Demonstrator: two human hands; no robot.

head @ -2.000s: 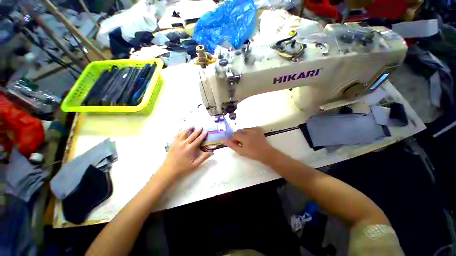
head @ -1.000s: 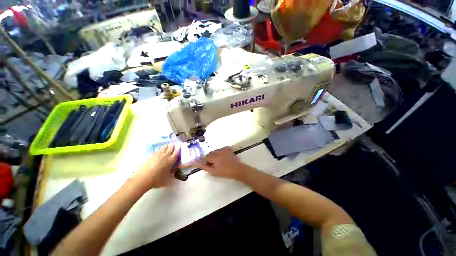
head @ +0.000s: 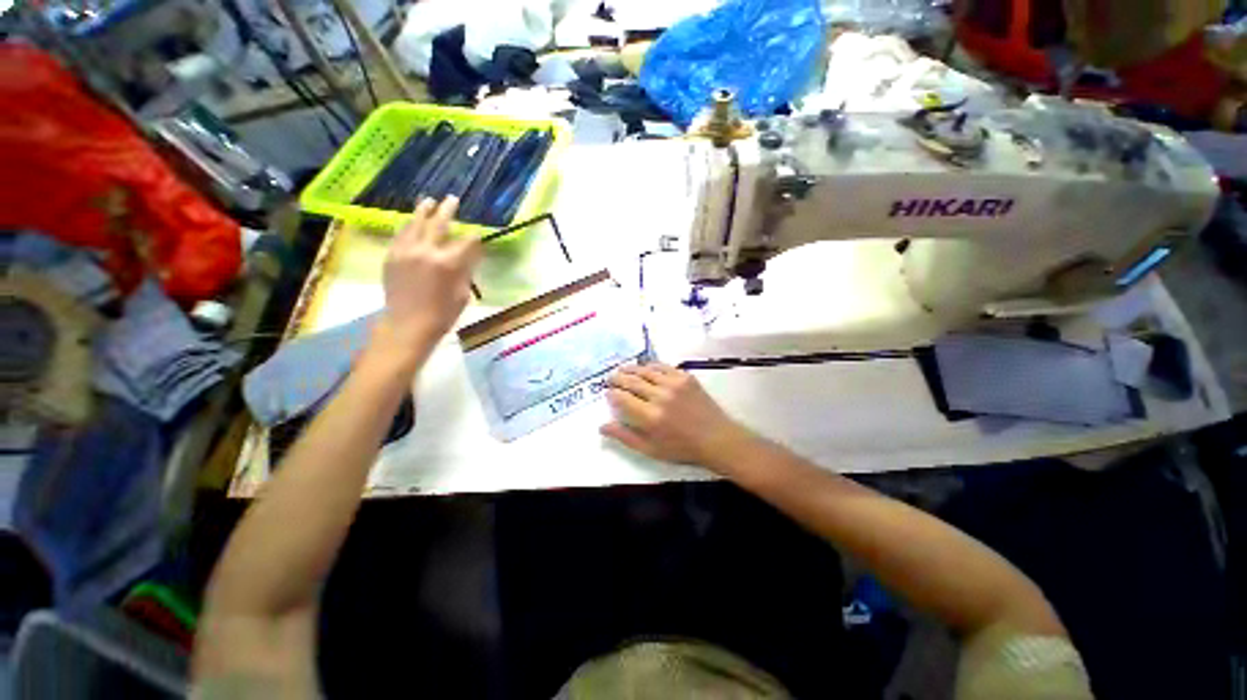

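Observation:
The flat whitish sewing template (head: 527, 410) lies tilted on the table, left of the needle area. It has a brown strip (head: 536, 312) along its far edge, a red line across it and printed black characters near its near edge. My right hand (head: 666, 413) holds its right near corner. My left hand (head: 430, 278) is beyond the template, just in front of the yellow-green basket (head: 558, 178). A thin dark outline (head: 527, 230) shows beside and partly behind it; whether the fingers hold anything is unclear. The presser foot (head: 698, 294) has no template under it.
The cream-white HIKARI machine (head: 848, 205) stands at the right. Grey pieces (head: 1033, 380) lie under its arm side. A grey stack (head: 308, 369) over black is at the table's left edge, partly behind my left forearm. Dark strips (head: 445, 167) fill the basket. A blue bag (head: 739, 62) lies behind.
The template has come out from under the needle area to the left. My left hand has left it and moved toward the basket. My right hand is still at the template. The camera view has shifted.

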